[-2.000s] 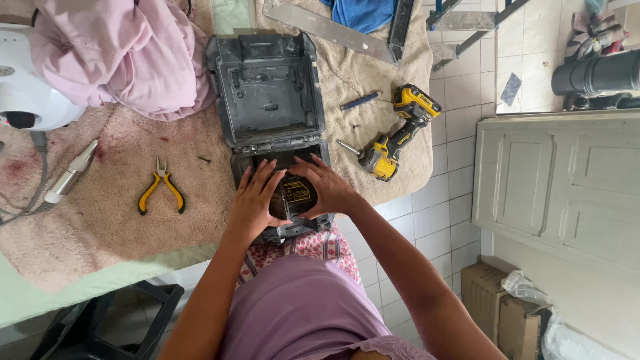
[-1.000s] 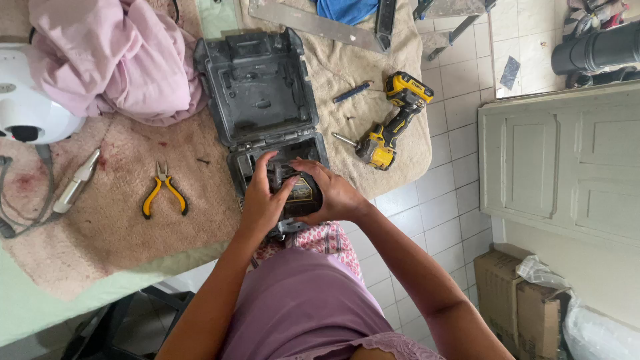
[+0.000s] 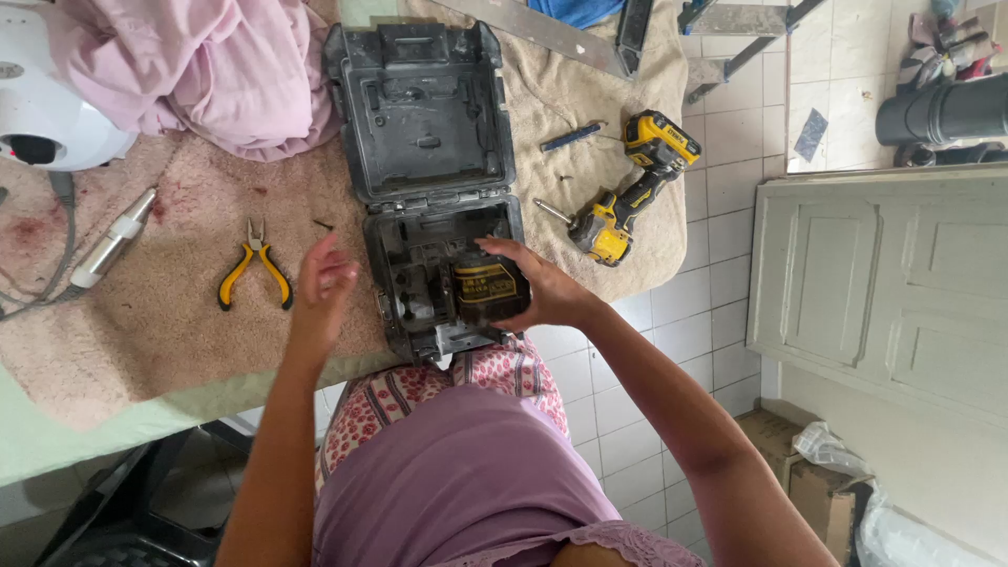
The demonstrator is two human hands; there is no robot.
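Observation:
My right hand [image 3: 539, 287] grips a black device with a yellow-edged label [image 3: 488, 285], probably a laser level, over the lower half of an open dark grey plastic case [image 3: 429, 126]. To the left of the case, my left hand [image 3: 323, 276] is raised with its fingers partly curled and nothing in them. Pliers with yellow and black handles [image 3: 255, 268] lie on the towel beside that hand. A yellow and black cordless drill driver [image 3: 636, 193] with a long bit rests right of the case, near a dark blue slender tool [image 3: 572, 136].
A metal handpiece [image 3: 114, 240] with a cord lies at left, below a white machine [image 3: 47, 110] and a pink cloth [image 3: 213, 71]. A metal square [image 3: 543, 31] crosses the table's top. Beyond the table stand a stepladder [image 3: 732, 20], cardboard boxes [image 3: 819, 504] and a black plastic chair [image 3: 134, 504].
My left hand has let go of the black device and moved left, off the case. The device now sits at the right side of the case's lower half, in my right hand.

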